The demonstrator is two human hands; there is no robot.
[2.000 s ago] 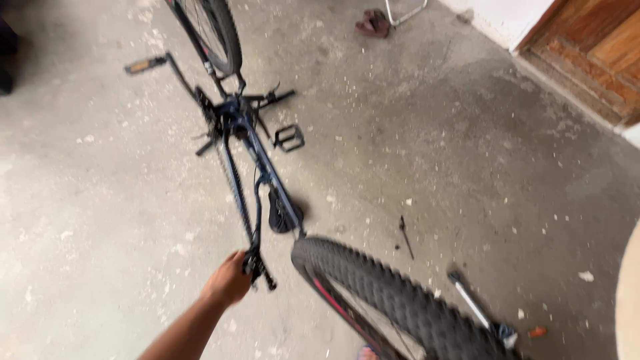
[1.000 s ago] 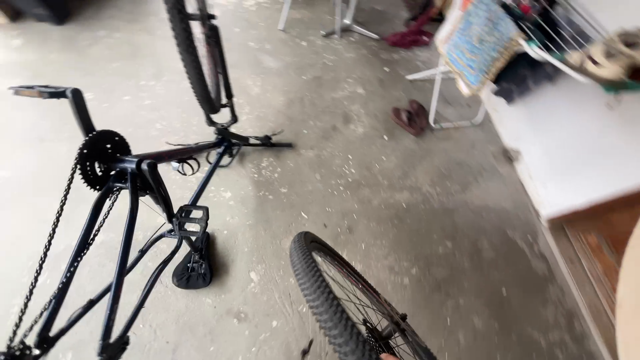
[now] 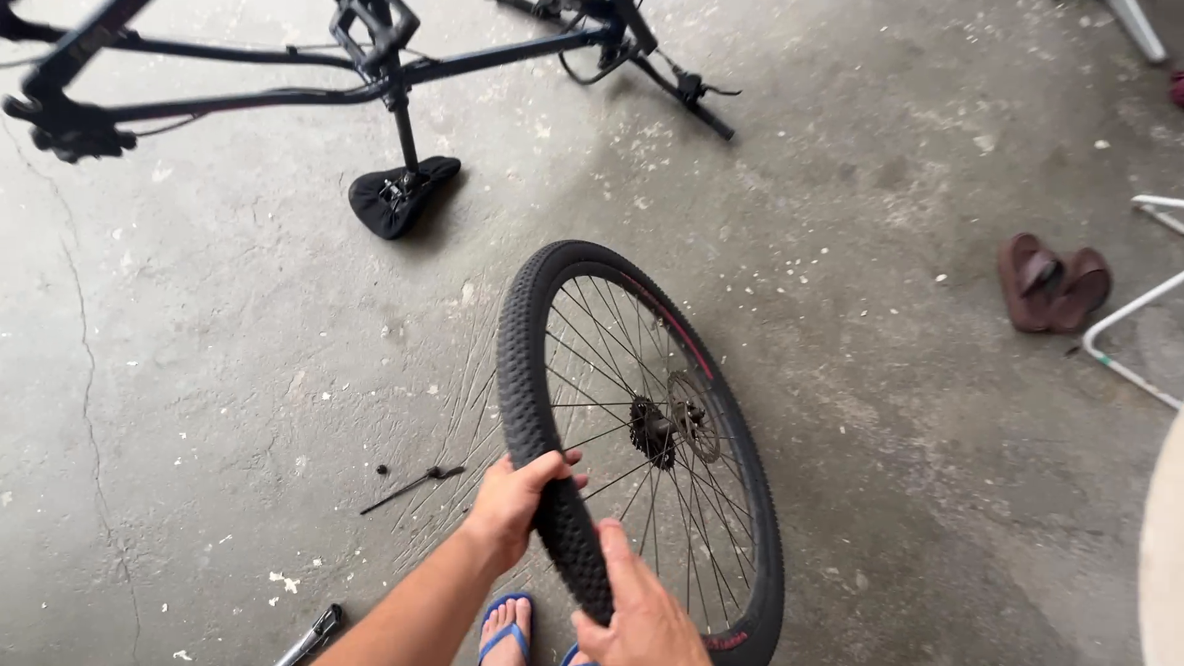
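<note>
A bicycle's rear wheel [image 3: 525,370] with a knobby black tyre, a cassette [image 3: 650,433] and a brake disc [image 3: 694,416] stands tilted on the concrete. My left hand [image 3: 518,504] grips the tyre on its near left side, fingertips inside the rim. Just below and to the right, my right hand [image 3: 634,601] holds the same tyre, thumb along its inner edge. Beyond the wheel is the dark bicycle frame [image 3: 259,97], upside down, its black-covered saddle [image 3: 398,199] on the floor. A thin quick-release skewer [image 3: 412,488] lies left of my left hand, with a small dark nut [image 3: 382,470] beside it.
A metal hand pump or similar tool [image 3: 313,638] lies at the bottom left. Brown slippers [image 3: 1050,285] are on the floor at the right, beside a white metal stand leg [image 3: 1133,305]. A pale rounded edge [image 3: 1164,546] shows at the far right. My feet [image 3: 506,634] are below the wheel.
Two seconds ago my left hand was at the frame's end; now it is on the tyre with my right hand. The view has swung considerably.
</note>
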